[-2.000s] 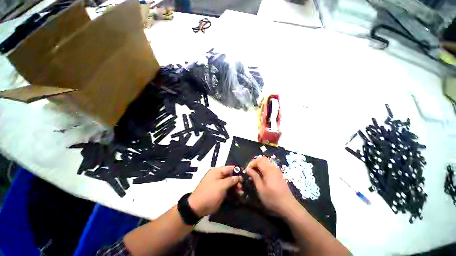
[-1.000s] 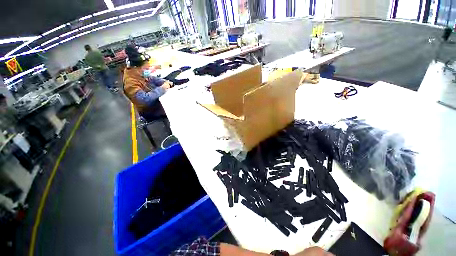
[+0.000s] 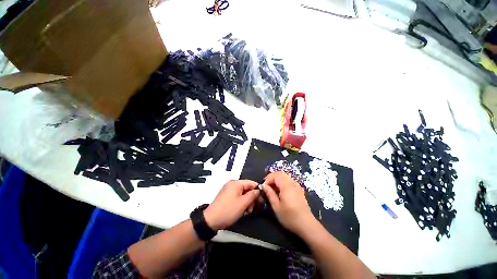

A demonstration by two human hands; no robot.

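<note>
My left hand [image 3: 231, 204] and my right hand [image 3: 290, 202] meet fingertip to fingertip over the left part of the black mat [image 3: 339, 231]. They pinch a small black tab [image 3: 260, 186], mostly hidden by the fingers; a tiny light spot shows there. Just beyond my right hand lies a heap of tiny shiny silver-purple metal bits [image 3: 286, 168]. Tiny white pieces [image 3: 325, 184] are heaped right of it. Plain black tabs [image 3: 169, 163] form a large pile on the left. Black tabs with white dots [image 3: 428, 180] are piled on the right.
A red and yellow tape dispenser [image 3: 294, 122] stands beyond the mat. A clear bag of black tabs [image 3: 250, 71] and an open cardboard box [image 3: 103, 54] are behind the left pile. A blue-handled tool [image 3: 388, 211] lies right of the mat. Scissors [image 3: 217, 7] lie far off. Blue bins [image 3: 103, 242] are below left.
The view swung left towards the box and room, then back down to the mat. Two seconds ago a white-dotted piece showed at my left fingertips; now my fingertips are closer together and mostly cover it.
</note>
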